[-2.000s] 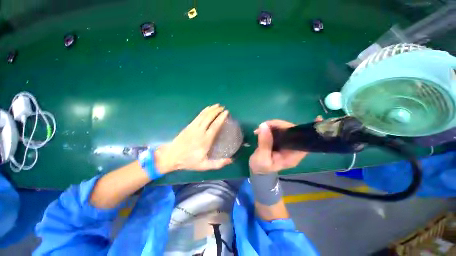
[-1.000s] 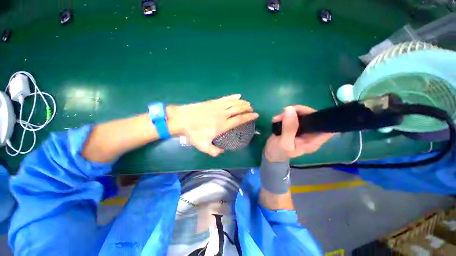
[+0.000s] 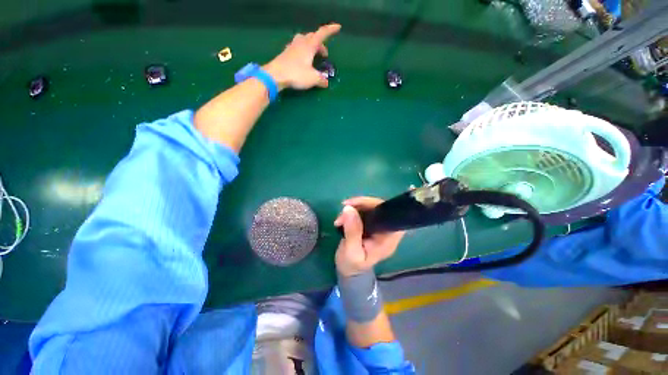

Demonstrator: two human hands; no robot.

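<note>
My left hand (image 3: 299, 64) is stretched out to the back of the green mat, fingers apart around a small black electronic unit (image 3: 327, 70); it is not lifted, and contact is unclear. My right hand (image 3: 368, 238) holds the black electric screwdriver (image 3: 410, 209) near the mat's front edge, its front end pointing left; the bit is hidden or too small to see. The round speckled screw dish (image 3: 284, 231) lies on the mat left of my right hand.
More black units lie along the back (image 3: 156, 74), (image 3: 395, 78), with a small yellow piece (image 3: 225, 54). A mint-green fan (image 3: 538, 161) stands at right, with the screwdriver cord (image 3: 538, 233) looping before it. A white cable (image 3: 16, 220) is at far left. Another person's blue sleeve (image 3: 586, 245) shows at right.
My left hand has left the screw dish and reached forward to a unit at the back. The dish is now uncovered. My right hand still holds the screwdriver. The view has shifted.
</note>
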